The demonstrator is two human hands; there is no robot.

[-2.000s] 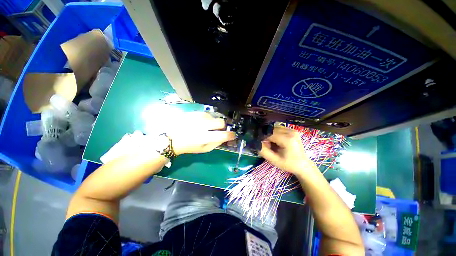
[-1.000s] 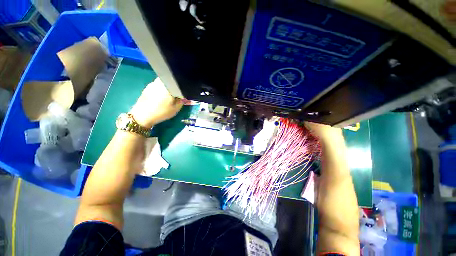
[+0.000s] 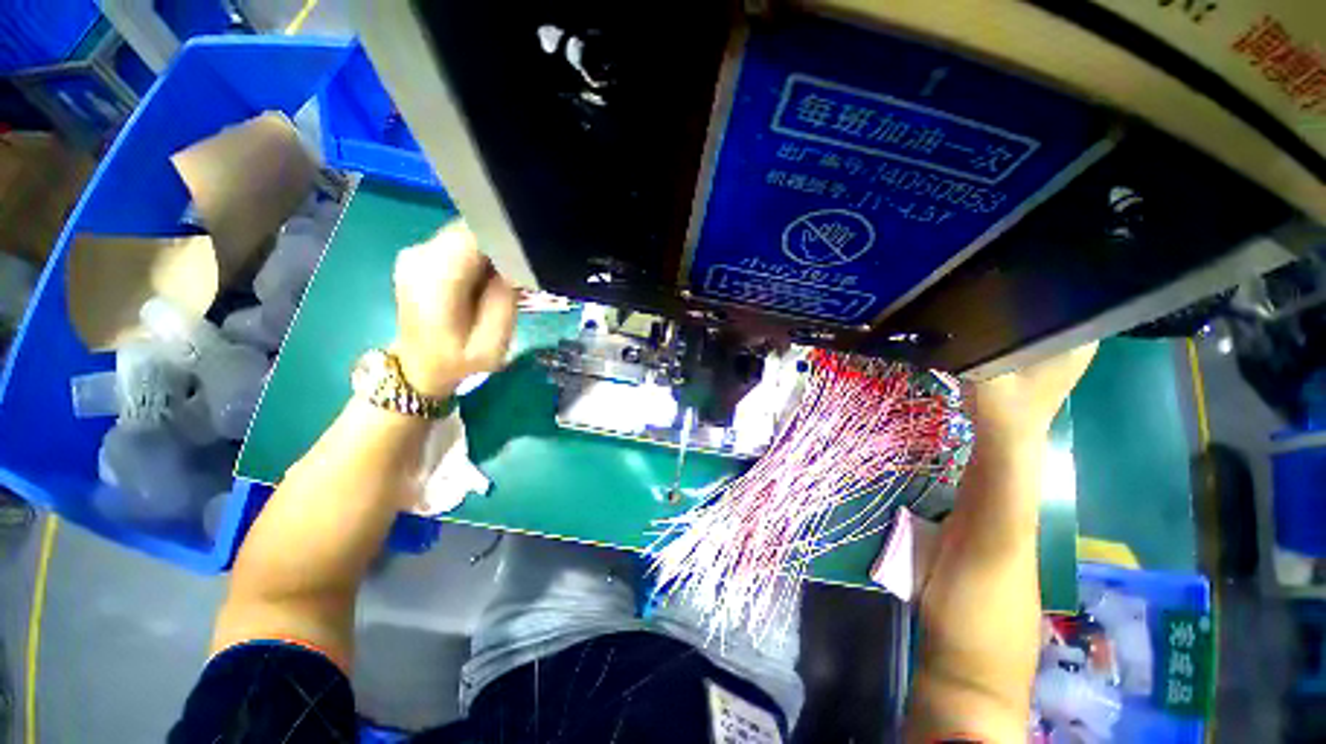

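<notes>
The crimping applicator (image 3: 691, 364) stands at the centre under the cream machine, on its silver base plate (image 3: 618, 410). The wire bundle (image 3: 814, 480) fans out to its right, red at the far end, pale ends over the near table edge. My left hand (image 3: 454, 305) is left of the applicator, fingers curled; a few thin wires (image 3: 541, 302) show beside it, and whether it holds them is unclear. My right hand (image 3: 1030, 390) is right of the bundle by the machine's lower edge; its fingers are partly hidden and its grip cannot be seen.
The machine with its blue warning plate (image 3: 873, 189) hangs over the green bench (image 3: 545, 472). A large blue bin (image 3: 240, 538) with clear plastic and brown cardboard is at left. White scraps (image 3: 451, 468) lie by my left forearm, a pinkish-white piece (image 3: 899, 555) by my right. Another blue bin (image 3: 1185, 596) is at right.
Both hands were at the applicator two seconds ago and have moved apart to either side. Since one second ago, my right hand has moved further right, and the left hand has shifted slightly.
</notes>
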